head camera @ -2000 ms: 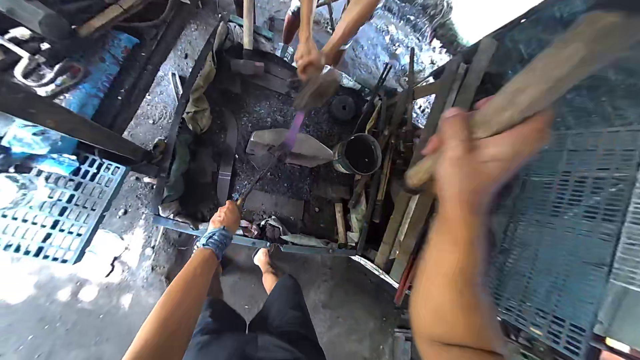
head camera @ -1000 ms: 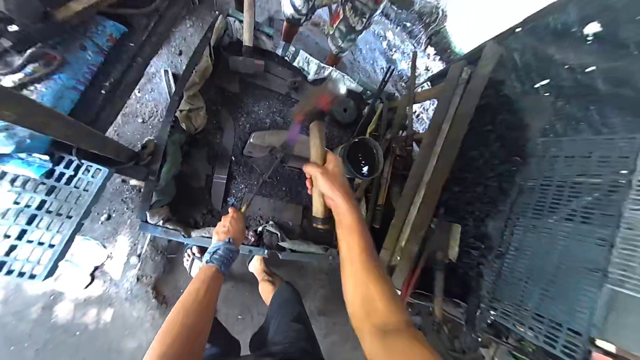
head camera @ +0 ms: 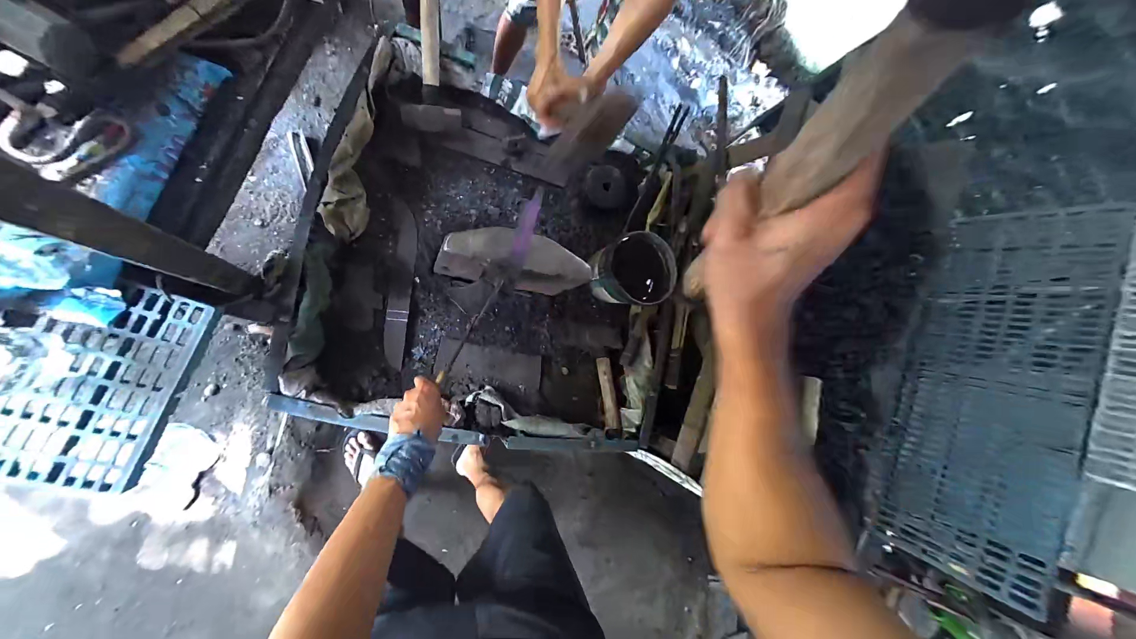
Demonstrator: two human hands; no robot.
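Note:
My left hand (head camera: pixel 419 408), with a blue wrap at the wrist, grips the near end of a thin rod or tongs (head camera: pixel 468 335). Its far end meets a hot metal workpiece (head camera: pixel 527 232), glowing purple, that lies across the anvil (head camera: pixel 556 261). Raised at the upper right, my right hand (head camera: pixel 781 231) is closed around the thick wooden handle (head camera: pixel 852 115) of a hammer; the hammer's dark head is mostly cut off by the frame's edge. Opposite me, a co-worker's hands (head camera: pixel 561 93) hold another hammer (head camera: pixel 590 133), blurred, above the far side of the anvil.
A metal bucket of dark liquid (head camera: pixel 641 268) stands right of the anvil. The framed pit's near metal edge (head camera: pixel 532 441) runs before my legs. Wood pieces and bars lean along its right side. Plastic grates (head camera: pixel 994 382) lie at right and another crate (head camera: pixel 98 390) at left.
My right hand has risen to the upper right with the hammer, from over the anvil one second ago. The co-worker's hands and hammer are back in view. My left hand keeps its hold.

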